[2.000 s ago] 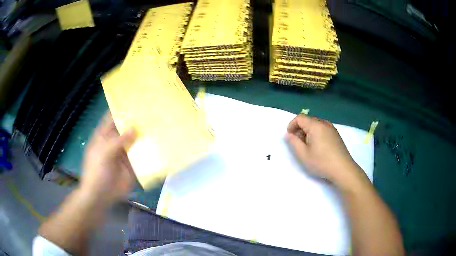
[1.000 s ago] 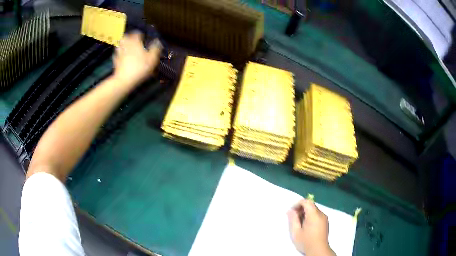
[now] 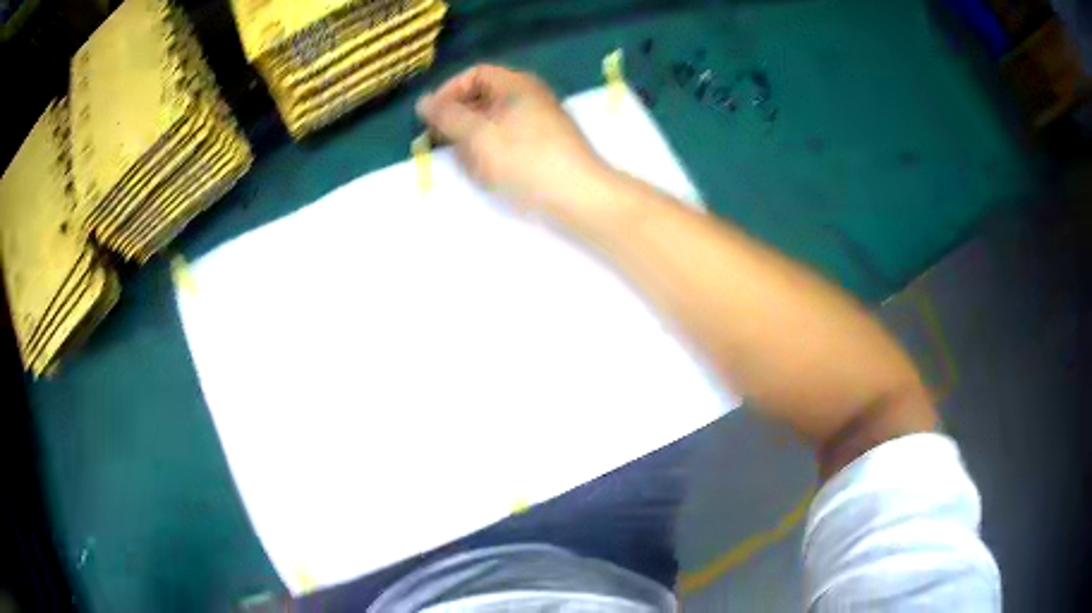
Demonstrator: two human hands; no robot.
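The white foam pad [image 3: 419, 347] lies on the green mat, held by short tape strips at its edges. My right hand [image 3: 509, 126] is above the pad's far edge, with its thumb and fingers curled together. Whether it pinches a small piece cannot be told. My left hand is out of the picture. Loose black components [image 3: 719, 86] are scattered on the mat, to the right of my right hand and beyond the pad.
Yellow panel stacks stand at the far left: one at the left edge [image 3: 42, 228], one beside it [image 3: 132, 114], and one at the top [image 3: 341, 36], cut off by the frame. The green mat's edge [image 3: 892, 299] is at right, with grey floor beyond.
The view has swung towards the right of the bench. My left hand, which held a yellow panel and then reached to the racks without it, has left the picture. My right hand stays curled.
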